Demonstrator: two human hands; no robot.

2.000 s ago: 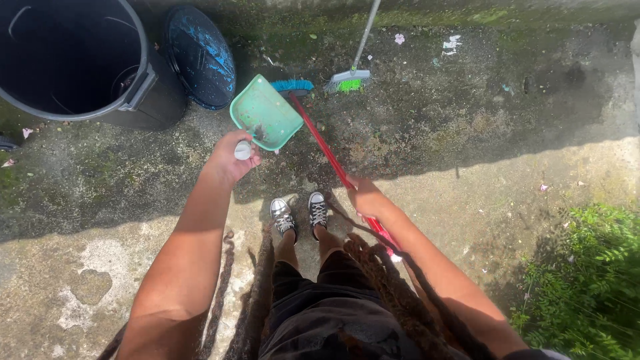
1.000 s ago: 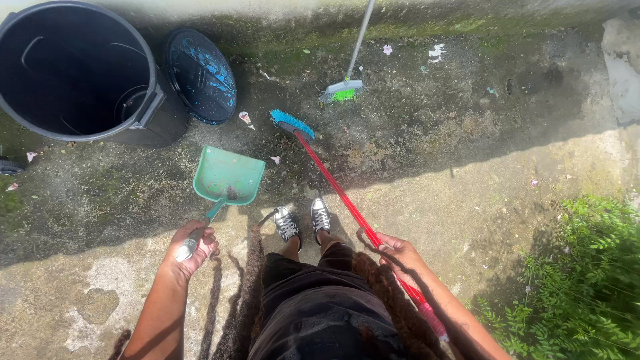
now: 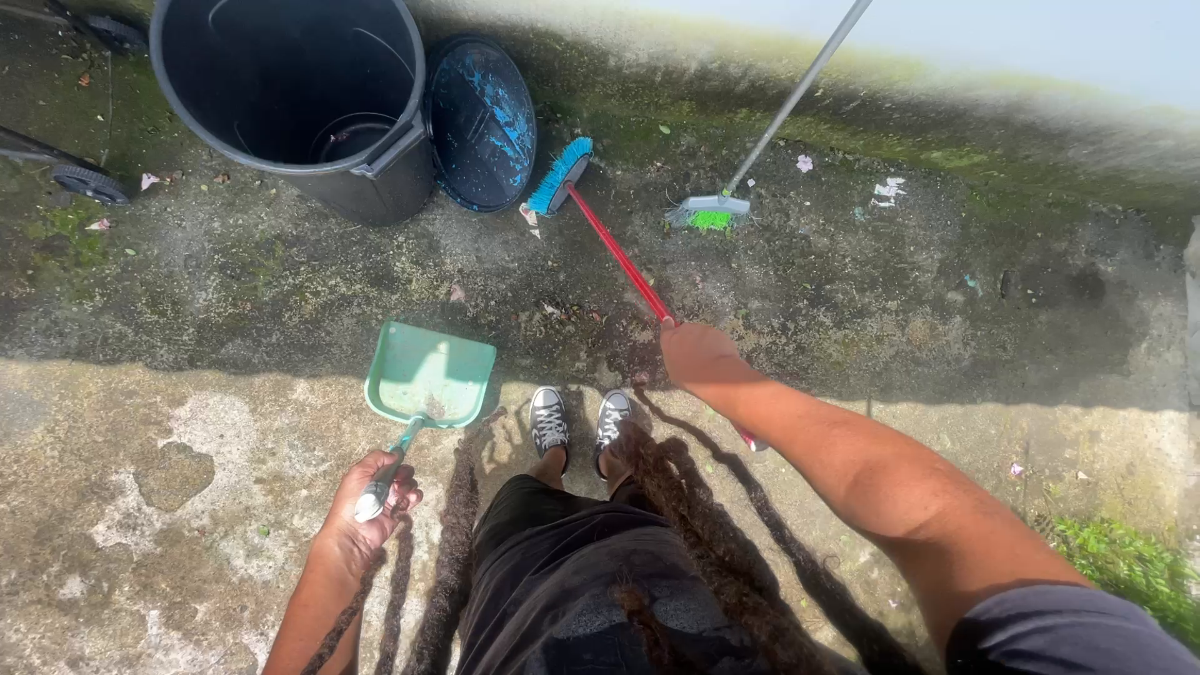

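Observation:
My left hand (image 3: 370, 506) grips the handle of a green plastic dustpan (image 3: 433, 375), whose pan is above the hand, left of my shoes. Some debris shows near the handle end of the pan. My right hand (image 3: 698, 356) is closed around the red handle of a broom (image 3: 619, 253). That broom's head with blue bristles (image 3: 561, 176) is at the upper middle, beside a dark round lid (image 3: 483, 127). Pale petals or scraps (image 3: 531, 219) lie just below the bristles.
A large dark plastic trash bin (image 3: 375, 178) stands open at the upper left, with a wheel (image 3: 91, 185) farther left. A second broom with green bristles (image 3: 714, 206) leans near the mossy wall. More scraps (image 3: 887, 192) lie on the concrete. Green plants (image 3: 1130, 567) grow at the lower right.
The blue broom head has moved up and left to beside the lid, my right arm reaching farther forward. Two seconds ago the dustpan was close to the bristles; now it is lower left, apart from them.

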